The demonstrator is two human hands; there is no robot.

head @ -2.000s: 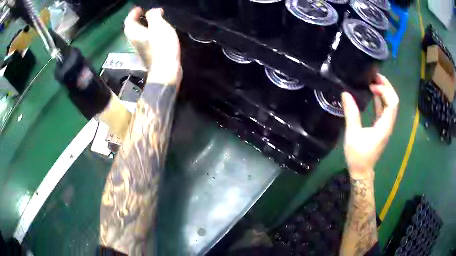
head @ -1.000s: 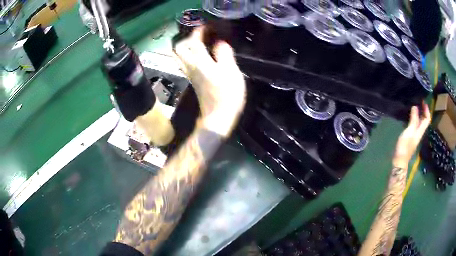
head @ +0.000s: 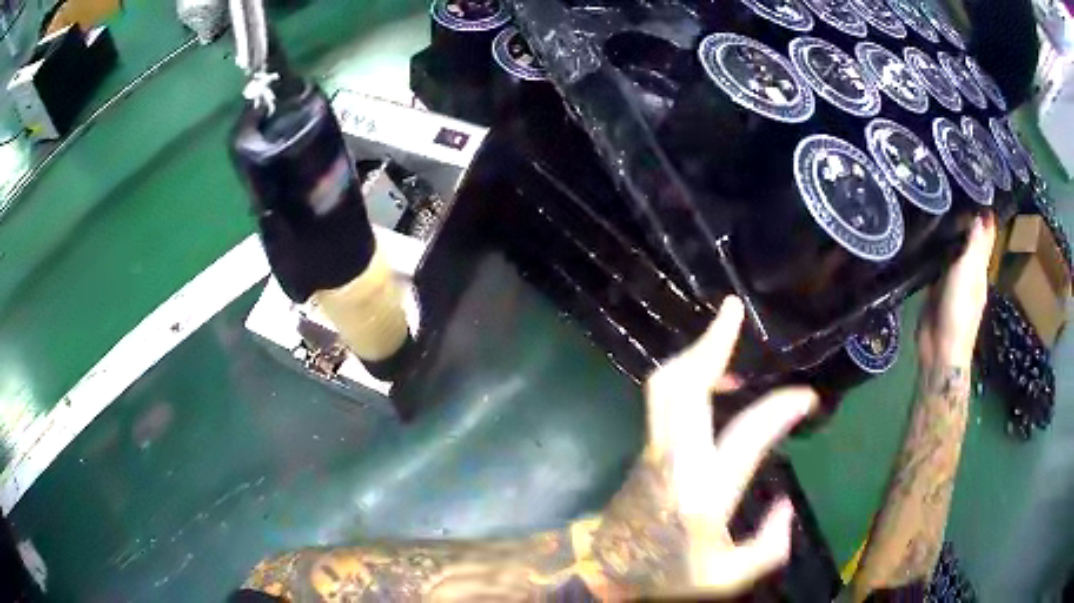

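Note:
A glossy black blister tray (head: 754, 236) filled with round black cylindrical housings (head: 849, 196) lies on top of a stack at the right, its near corner towards me. My left hand (head: 707, 471) is in front of that corner, fingers apart, holding nothing. My right hand (head: 960, 306) is at the tray's right edge with its fingers against it; the fingertips are partly hidden. Below the tray another housing (head: 873, 342) shows. The rear left of the tray has pockets without housings and a glossy plastic edge.
The electric screwdriver (head: 309, 212) hangs nose-down at the left, over the automatic screw feeder (head: 400, 127), which has screws in its hopper. A white strip (head: 141, 353) borders the green bench. Cardboard boxes (head: 1034, 273) and black trays stand on the floor at right.
My left hand has come off the tray's far left side and moved down and right to the near corner. The filled tray now lies turned, its faces more towards me. My right hand stays at its right edge.

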